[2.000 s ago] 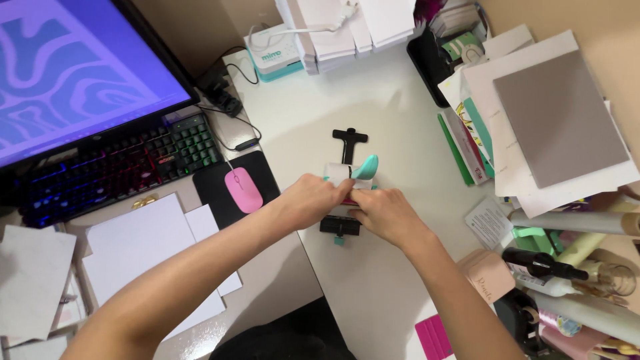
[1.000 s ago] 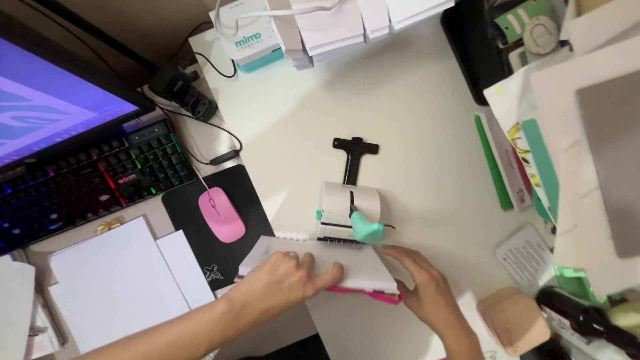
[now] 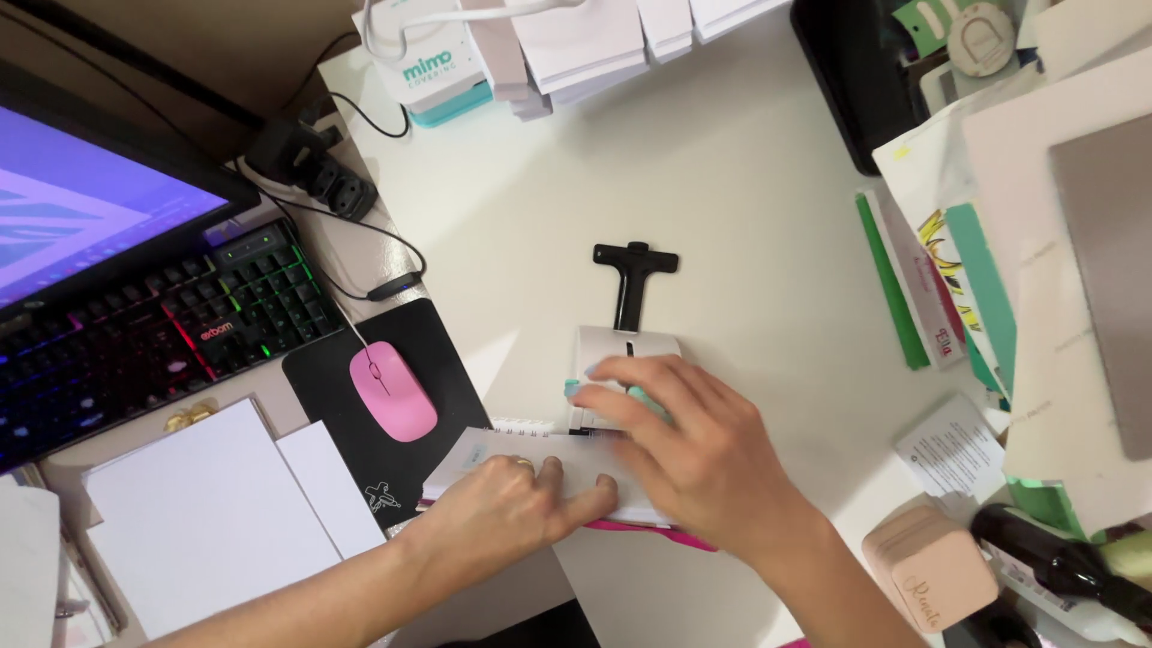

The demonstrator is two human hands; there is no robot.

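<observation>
A wire-bound notebook [image 3: 477, 463] with white pages and pink edging lies across the desk's near edge, its coil toward a small white binding tool [image 3: 589, 346] with a teal lever. From the tool's far end sticks out a black T-shaped guide [image 3: 633, 274]. My left hand [image 3: 531, 499] presses on the pages with bent fingers. Over the tool and its lever hovers my right hand [image 3: 693, 432], slightly blurred, fingers curved and apart; whether its fingertips touch the lever is hidden.
A pink mouse [image 3: 393, 391] on a black mouse pad [image 3: 432, 333], a lit keyboard [image 3: 261, 315] and white sheets [image 3: 216, 522] are at the left. Paper stacks [image 3: 585, 40] stand at the back. Folders, papers, a pale pink box [image 3: 927, 567] and a dark bottle [image 3: 1026, 540] crowd the right.
My right hand has moved from the notebook's right edge up over the white tool. My left hand stays on the pages. Two seconds ago both hands were together at the tool.
</observation>
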